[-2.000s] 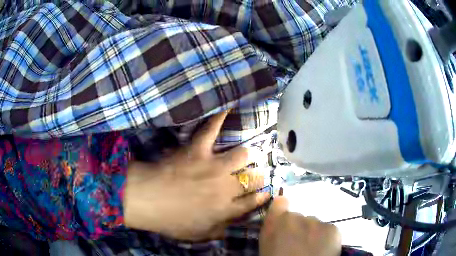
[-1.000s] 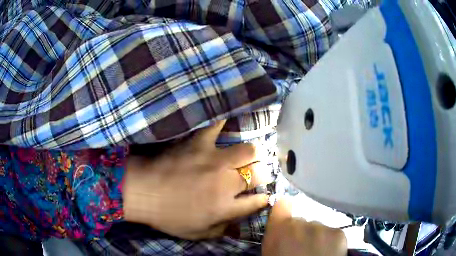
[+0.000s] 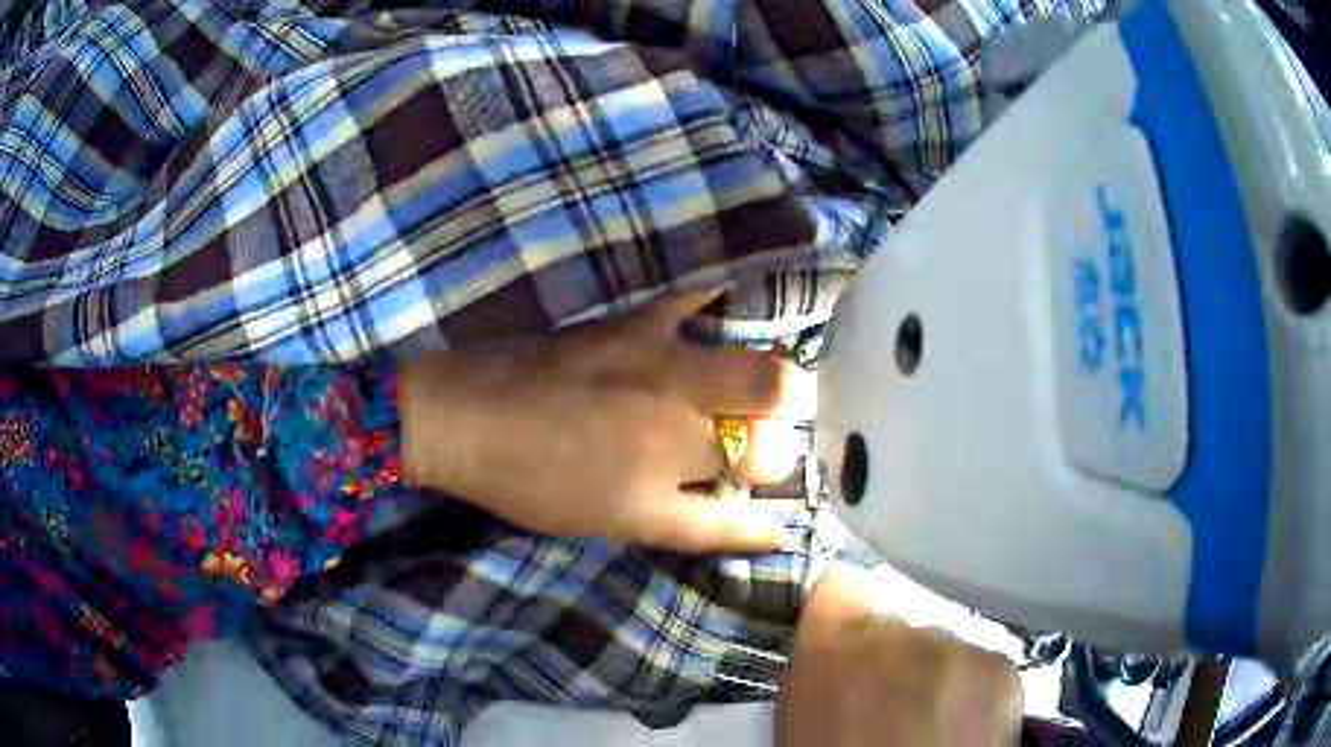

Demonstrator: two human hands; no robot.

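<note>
The plaid garment (image 3: pixel 438 190) in brown, white and light blue lies in folds across the upper left, and more of it shows below my left wrist. The white sewing machine head (image 3: pixel 993 321) with a blue stripe covers the right side and hides the needle area. My left hand (image 3: pixel 613 438), with a gold ring, lies palm down on the cloth, fingers spread towards the machine, its thumb partly under a fold. My right hand (image 3: pixel 898 671) is cut off by the bottom edge, fingers curled beside the cloth edge. Glare hides its fingertips, so I cannot tell if it grips anything.
A white table surface (image 3: pixel 613 727) shows along the bottom. Dark cables and metal machine parts (image 3: pixel 1124 679) sit below the head at the lower right. A brown rim (image 3: pixel 1203 706) shows beside them. My floral sleeve lies at the left.
My left hand has moved up in the picture, with the garment fold above it. More plaid cloth and white table show below. My right hand stays almost in place.
</note>
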